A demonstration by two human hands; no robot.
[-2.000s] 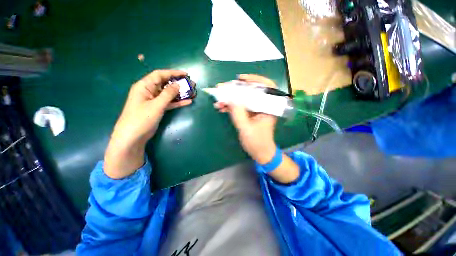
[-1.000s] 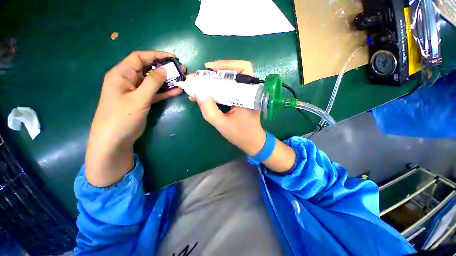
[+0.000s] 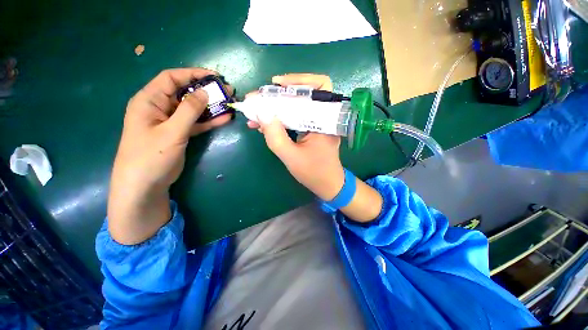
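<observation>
My left hand (image 3: 155, 129) holds a small black electronic module (image 3: 213, 97) with a white part on its face, the thumb lying on it. My right hand (image 3: 309, 151) holds the white dispensing syringe (image 3: 300, 115) like a pen, pointing left. The yellowish needle tip (image 3: 231, 105) is at the module's right edge; whether it touches cannot be told. A green cap (image 3: 362, 120) closes the rear of the barrel, and a clear air hose (image 3: 412, 132) runs from it. A thin black piece with a cable lies along the barrel. Fingertips behind the module are partly hidden.
White paper (image 3: 306, 22) lies beyond the syringe. A cardboard sheet (image 3: 419, 64) and the black dispensing controller (image 3: 499, 74) with a yellow label stand at upper right. A white curved scrap (image 3: 31, 162) lies at left. A blue sleeve (image 3: 541, 138) shows at right, above a rack (image 3: 548, 225).
The view has shifted since the earliest frame. The syringe tip has come from a gap beside the module to its edge. In the last second the syringe has turned slightly, cap upward.
</observation>
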